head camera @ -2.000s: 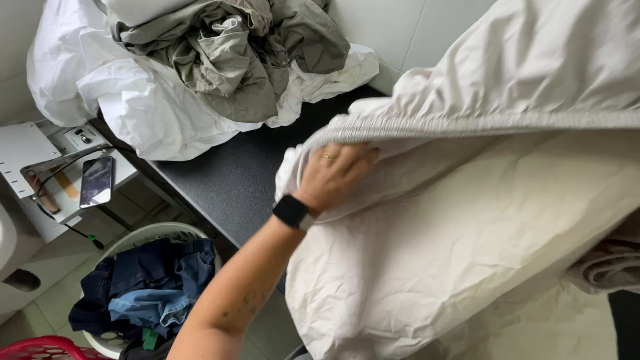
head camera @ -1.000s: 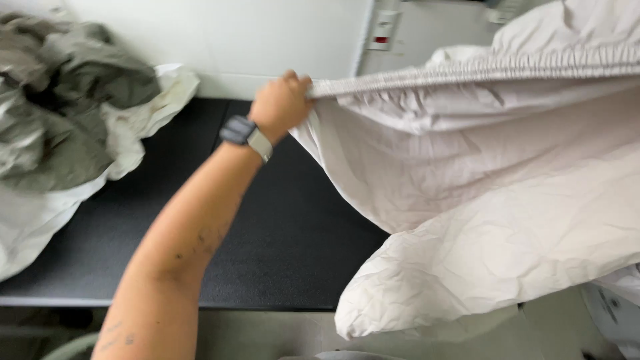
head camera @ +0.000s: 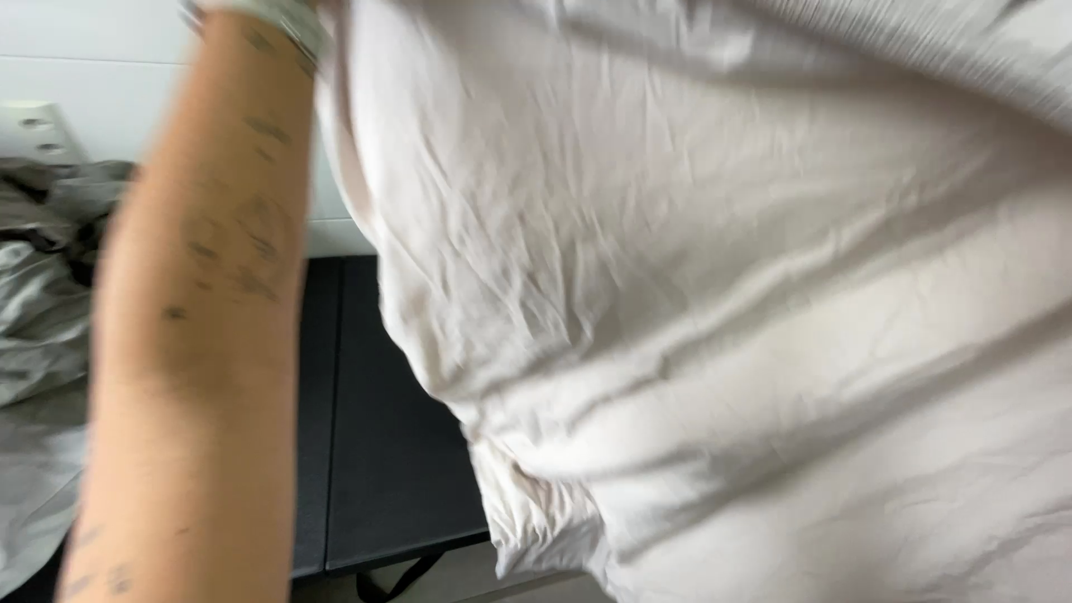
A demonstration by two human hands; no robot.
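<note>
A pale fitted sheet [head camera: 670, 293] with a gathered elastic edge hangs spread out over the middle and right of the view. My left forearm reaches up along the sheet's left side, with a watch band at the wrist by the top edge. The left hand itself is cut off by the top of the frame, so its grip does not show. My right hand is out of view. Behind the sheet lies a black tabletop [head camera: 394, 469]. Crumpled grey fabric [head camera: 42, 327] lies at the left, with white cloth [head camera: 38, 477] below it.
A white wall socket [head camera: 40, 132] is on the tiled wall at the upper left. A black strap [head camera: 398, 582] hangs under the table's front edge. Pale floor shows below.
My left arm has risen, and the hand seen on the sheet's elastic edge a second ago is now beyond the top of the frame. The sheet hangs higher and covers more of the view.
</note>
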